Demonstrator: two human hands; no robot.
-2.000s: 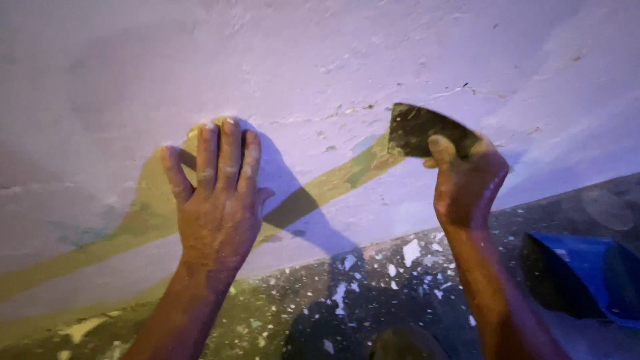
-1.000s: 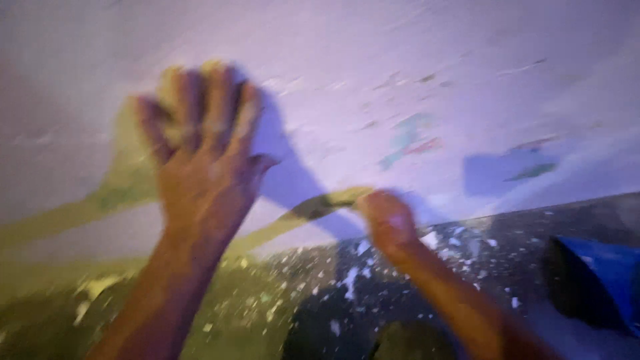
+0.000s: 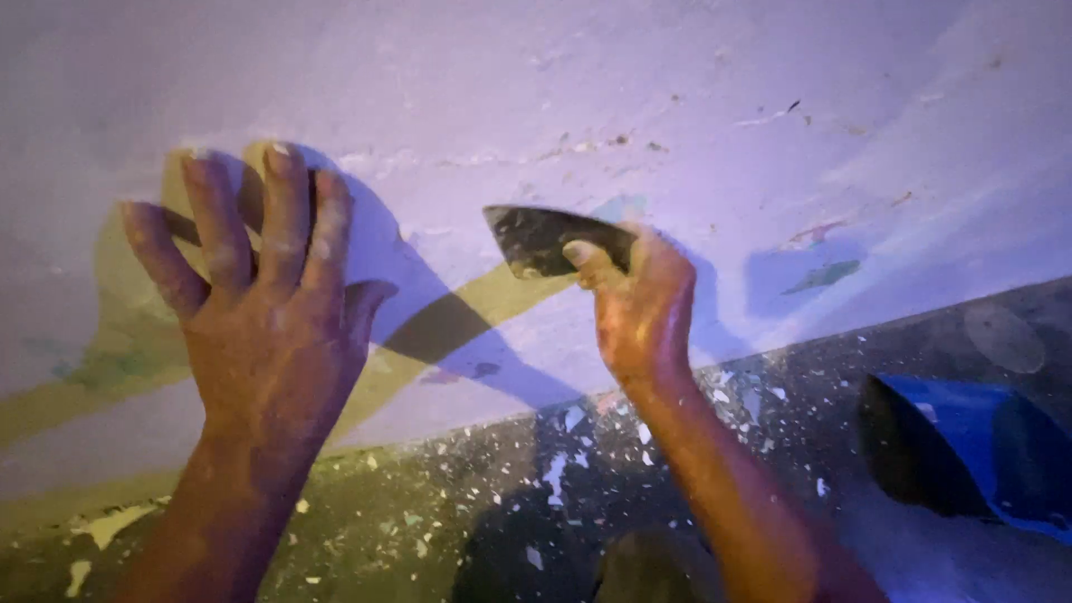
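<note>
My left hand (image 3: 268,285) lies against the pale painted wall (image 3: 469,84) with its fingers spread and nothing in it. To its right, my right hand (image 3: 641,293) grips a dark, flat scraper blade (image 3: 536,239) between thumb and fingers. The blade points up and to the left, close to the wall; whether its edge touches cannot be told. Chipped, rough spots (image 3: 620,141) in the paint run above the blade. A greenish patch (image 3: 825,275) shows on the wall right of my right hand. Shadows of both hands fall across the wall.
Along the wall's foot runs a dark floor (image 3: 385,519) strewn with pale paint flakes. A blue object with a dark opening (image 3: 946,419), perhaps a container, lies at the right. Something rounded and dark (image 3: 657,569) shows at the bottom edge.
Since a second ago my right hand has moved up from low near the floor line, with the scraper blade now plainly visible. My left hand remains on the wall.
</note>
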